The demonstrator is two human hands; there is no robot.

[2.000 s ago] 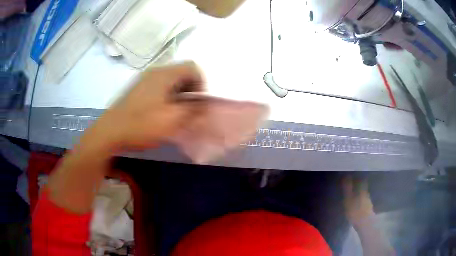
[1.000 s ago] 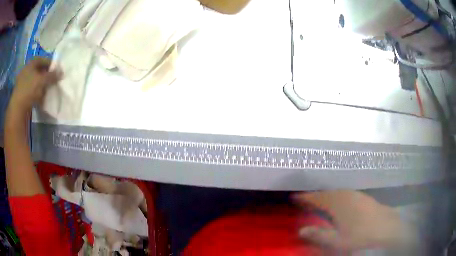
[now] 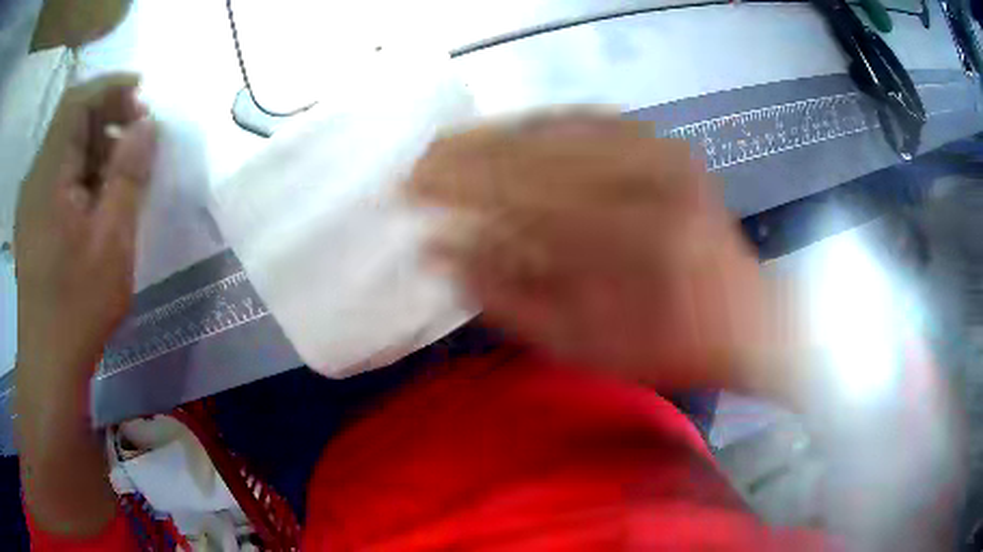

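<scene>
A white cloth piece (image 3: 334, 237) with rounded lower corners lies over the table's grey front edge, its lower end past the edge. My right hand (image 3: 561, 226), blurred, is at the cloth's right side with its fingers on or over it; its grip cannot be made out. My left hand (image 3: 92, 205) is at the left with curled fingers, beside another pale cloth part (image 3: 178, 205). Whether it holds that cloth is unclear.
Black-handled scissors (image 3: 889, 81) lie at the right table edge, beside a green-handled tool (image 3: 875, 13). The printed ruler (image 3: 776, 132) runs along the front edge. A red basket (image 3: 253, 496) with pale pieces is below at left. The bed plate's grey tab (image 3: 259, 116) shows.
The view has shifted to the right and tilted. My right hand has come up from below the table edge to the cloth. The white piece now lies in front of me, between my hands.
</scene>
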